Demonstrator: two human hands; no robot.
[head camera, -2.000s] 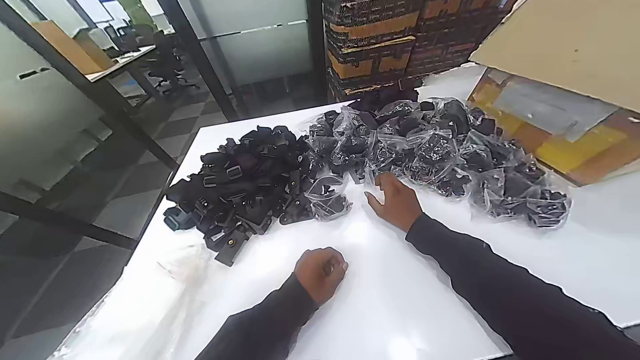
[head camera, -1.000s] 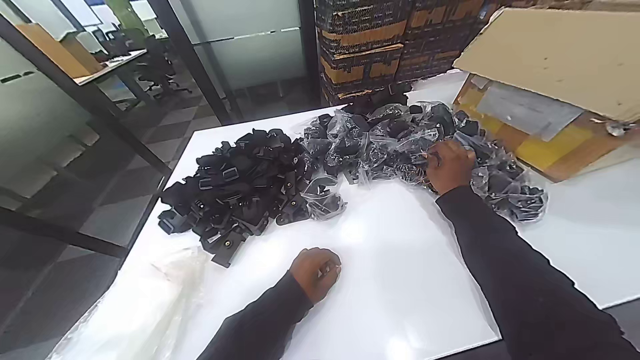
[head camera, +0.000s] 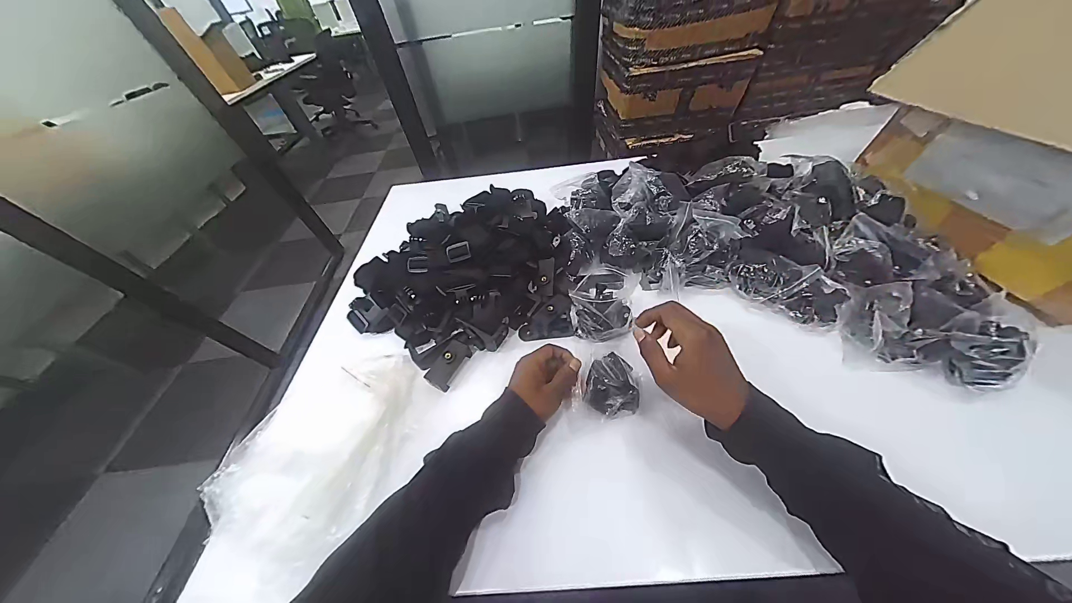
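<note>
A clear plastic bag with black parts inside (head camera: 611, 385) is between my two hands, near the middle of the white table (head camera: 653, 519). My left hand (head camera: 546, 381) pinches the bag's left edge between thumb and finger. My right hand (head camera: 691, 360) is at the bag's upper right, thumb and forefinger nearly together; whether it grips the plastic cannot be told. Just beyond, another clear bag of black parts (head camera: 601, 310) touches the heap of loose black plastic parts (head camera: 469, 268), some with buckle-like frames. Many more bagged black parts (head camera: 779, 226) are piled behind and to the right.
Thin clear plastic bags (head camera: 310, 452) lie at the table's left. An open cardboard box with yellow tape (head camera: 1026, 268) stands at the right. Behind the table are stacked, taped cartons (head camera: 678, 75). A black-framed glass partition (head camera: 494, 75) and an office chair (head camera: 331, 84) are farther back.
My right hand has come back left from over the bagged pile to beside my left hand. A bag of black parts now sits between them. My left hand now pinches its edge.
</note>
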